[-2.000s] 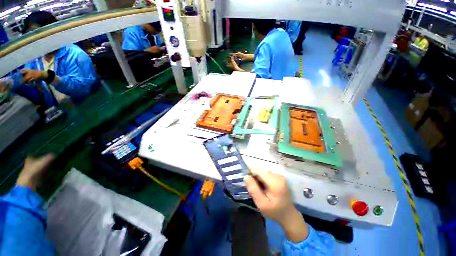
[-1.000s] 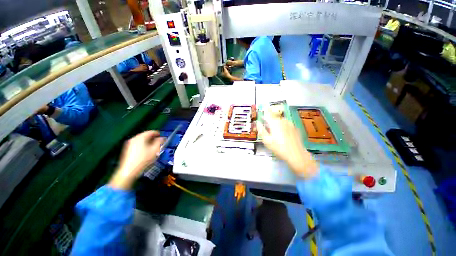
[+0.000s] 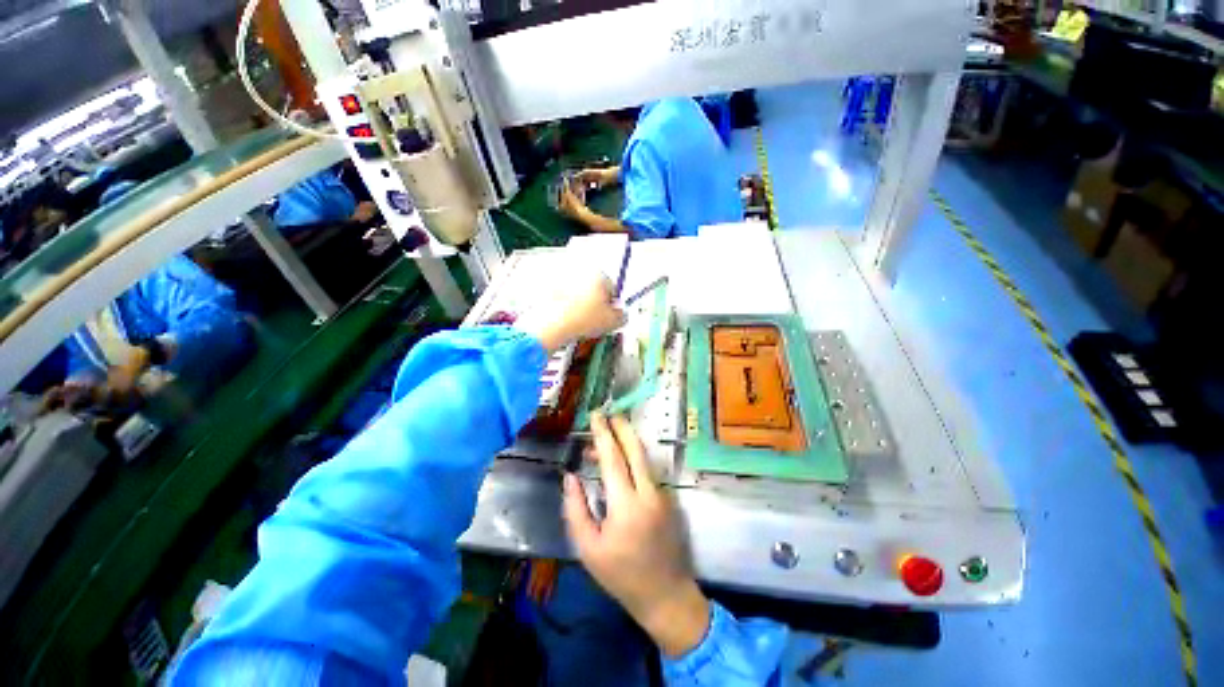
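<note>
A green cover frame (image 3: 655, 352) stands tilted between the two fixtures. My left hand (image 3: 580, 311) is closed at its far edge. My right hand (image 3: 631, 517) has its fingertips at the frame's near corner, thumb apart; whether it grips is unclear. The left orange-brown fixture (image 3: 561, 419) lies partly hidden under my left sleeve and the frame. A dark flat part with pale bars (image 3: 553, 379) sits in it. The right orange-brown fixture (image 3: 758, 389) lies inside its own green frame (image 3: 819, 403) and holds no barred part.
The white gantry (image 3: 725, 51) crosses above the machine table, with a beige cylinder (image 3: 440, 195) at left. A red emergency stop (image 3: 921, 574) and several round buttons line the front right edge. A person in blue (image 3: 678, 168) works beyond the table; others are at left.
The barred part went from my right hand into the left fixture. My left hand has reached across to the cover frame, which is now raised and tilted. The view has shifted.
</note>
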